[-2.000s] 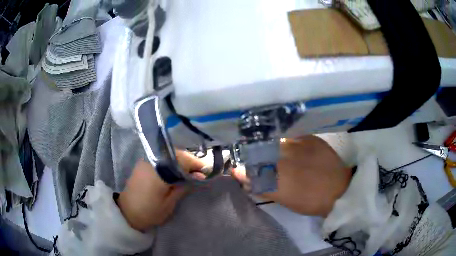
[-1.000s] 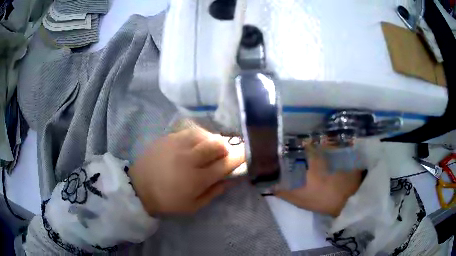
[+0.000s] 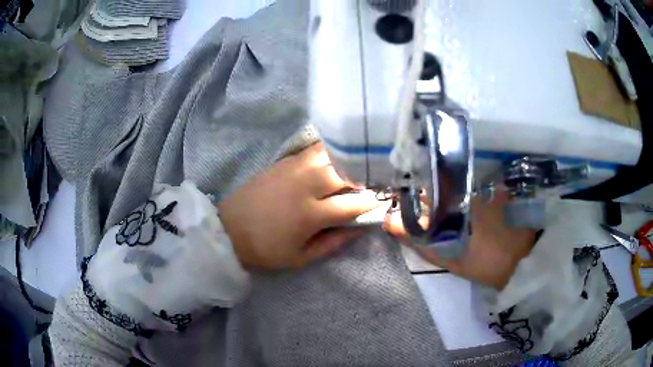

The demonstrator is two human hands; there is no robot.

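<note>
The large grey ribbed garment panel [image 3: 336, 304] lies on the white table and hangs toward me, with folds spreading to the upper left. My left hand [image 3: 293, 211] lies on the panel, its fingertips pinching a small pale edge close to the needle area. My right hand [image 3: 476, 240] is on the right of the needle area, partly hidden behind the shiny take-up lever guard [image 3: 450, 161]. Its fingertips touch the same pale edge. The white sewing machine head [image 3: 494, 79] stands over the work. The needle and presser foot are small and partly hidden by the guard.
Cut rounded pieces [image 3: 132, 32] are stacked at the upper left. Loose greenish-grey fabric [image 3: 25, 129] lies at the far left. Scissors with red-orange and yellow handles [image 3: 643, 259] lie at the far right. A black strap [image 3: 641, 154] wraps the machine head.
The view has shifted, so the machine head sits further right. My left hand has moved from behind the guard to beside it, flatter on the panel. Both hands remain at the needle area.
</note>
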